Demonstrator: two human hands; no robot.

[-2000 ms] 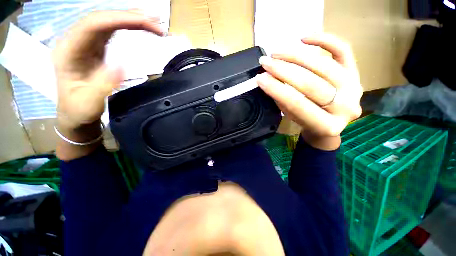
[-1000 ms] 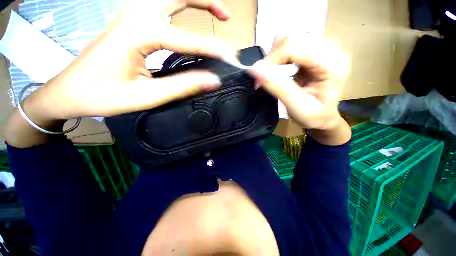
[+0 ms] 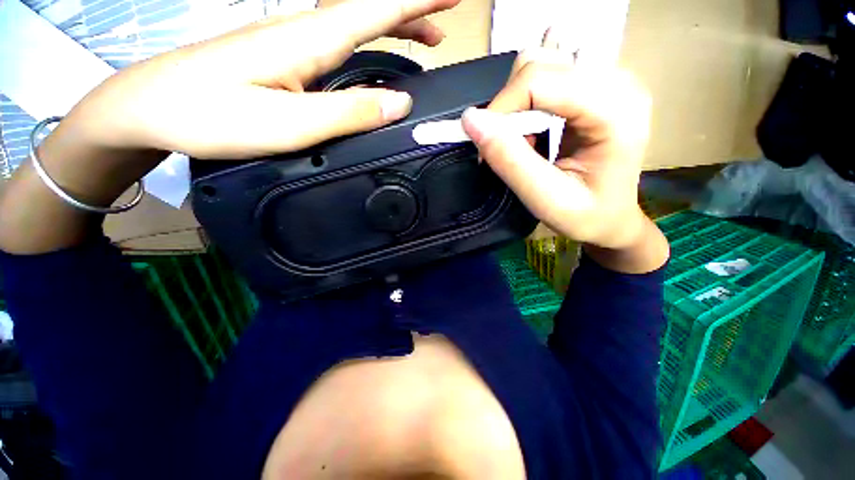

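The black fan base [image 3: 328, 220] is held underside up against my body, slightly tilted, its oval groove and round centre showing. Part of the black fan ring [image 3: 375, 67] shows behind it. My left hand [image 3: 234, 108] lies over the base's left part, thumb on the long side edge, fingers stretched above the ring. My right hand [image 3: 572, 141] is at the right end, thumb and fingers pinching a white label [image 3: 441, 132]. The label's left part lies along the base's edge; its right part sticks out past the thumb.
White lined label sheets [image 3: 169, 28] lie at the upper left, and a plain white sheet [image 3: 600, 23] at the upper right on the cardboard-covered bench [image 3: 703, 103]. A green crate [image 3: 741, 319] stands below right, beside clear plastic [image 3: 778, 192]. Black items [image 3: 797, 112] are at the right.
My left hand came from the left onto the base, and its thumb has moved off the label. My right hand now pinches the label at the edge. The base has risen slightly.
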